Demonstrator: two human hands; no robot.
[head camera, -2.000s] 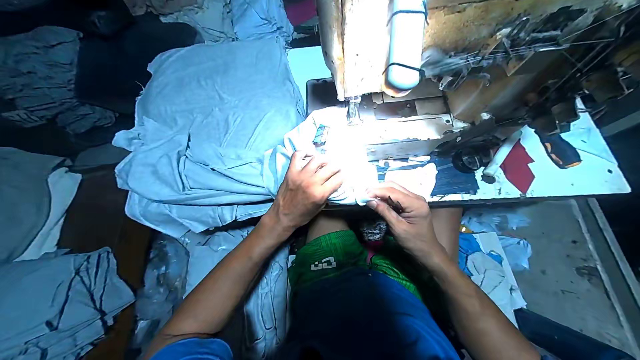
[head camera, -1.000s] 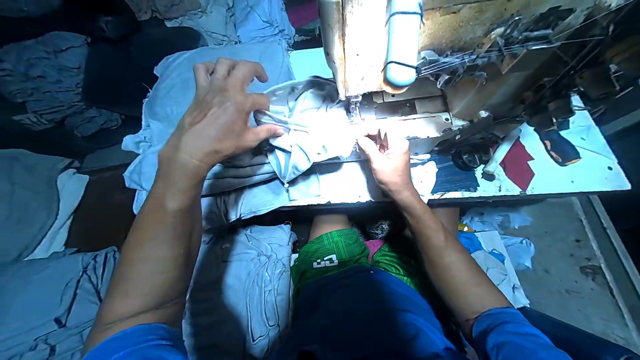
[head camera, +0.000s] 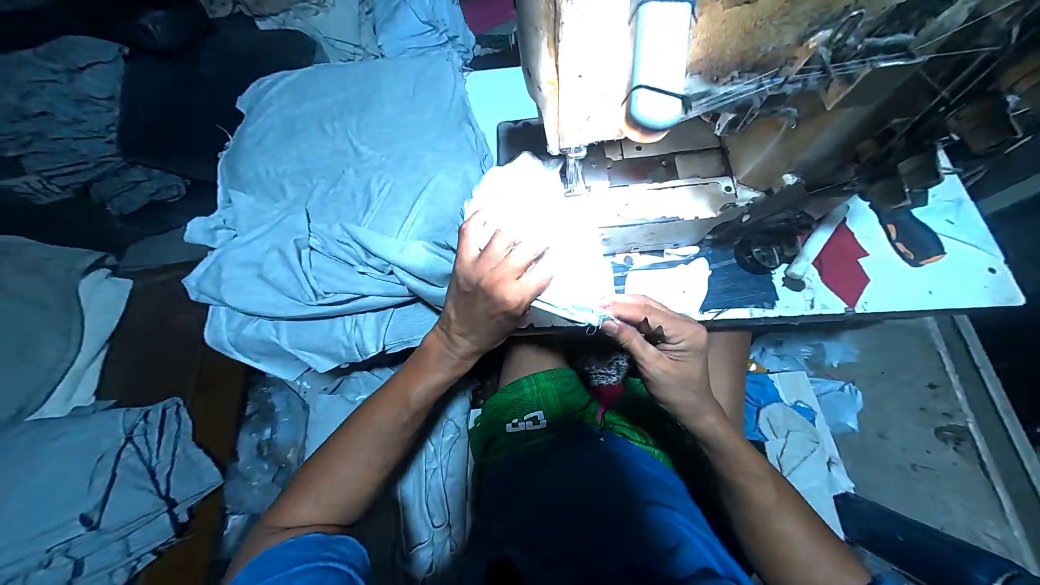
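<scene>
Light blue fabric (head camera: 349, 187) lies in a large heap on the left of the sewing table (head camera: 967, 276), and part of it reaches under the bright lamp light before the sewing machine (head camera: 585, 73). My left hand (head camera: 497, 284) rests on this lit part with its fingers spread and bent, pressing on the cloth. Pinched between the thumb and fingers of my right hand (head camera: 662, 349) is the fabric's edge, near the table's front edge, where a loose thread shows. The needle and presser foot (head camera: 575, 175) stand just behind the cloth. Glare hides the cloth's detail.
A tubular lamp (head camera: 656, 73) hangs beside the machine head. Right of the needle lie a dark blue scrap (head camera: 735, 284), a red scrap (head camera: 842, 264) and a black and orange tool (head camera: 910, 237). Folded garments (head camera: 97, 479) are stacked at lower left; cloth scraps (head camera: 796, 439) lie at lower right.
My left hand has come down from the upper left onto the lit cloth. My right hand has moved from beside the needle toward the table's front edge, where it holds the fabric's edge.
</scene>
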